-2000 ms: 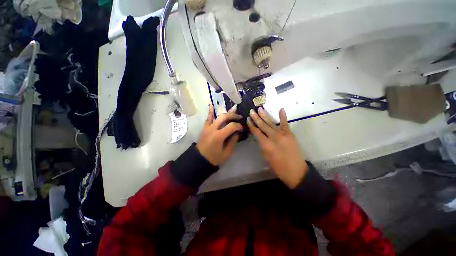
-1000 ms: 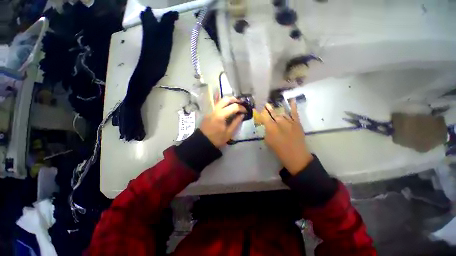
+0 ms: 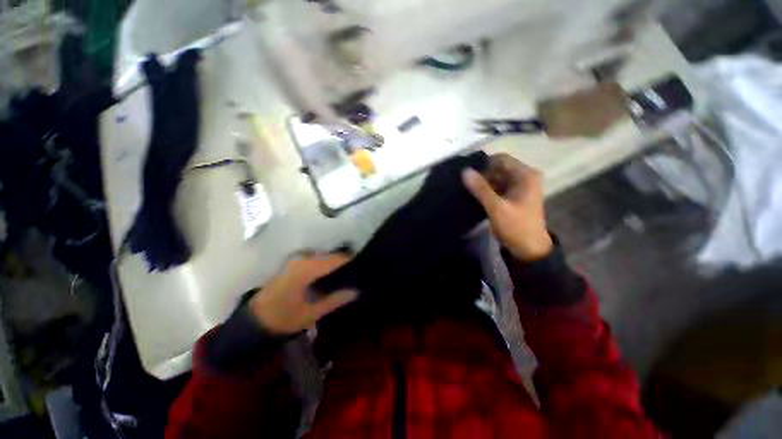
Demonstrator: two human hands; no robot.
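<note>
A black work piece (image 3: 412, 227) is stretched between my hands in front of the table's front edge, off the needle area. My left hand (image 3: 300, 293) grips its lower left end between thumb and fingers. My right hand (image 3: 513, 204) pinches its upper right end. The yellow-orange attachment (image 3: 364, 162) shows uncovered beside the presser foot area (image 3: 358, 133). The shiny slide plate (image 3: 336, 182) lies left of it. The view is blurred, so stitches cannot be made out.
The sewing machine head (image 3: 300, 64) stands behind. A long black glove-like piece (image 3: 164, 163) and a white tag (image 3: 254, 210) lie left. Scissors (image 3: 514, 127) and a brown pad (image 3: 583, 111) lie right. White fabric (image 3: 744, 163) hangs far right; a black pile (image 3: 64, 163) is far left.
My hands have moved from the needle area towards my body, with the black piece now spread between them. The head view has shifted and turned. The slide plate area is uncovered.
</note>
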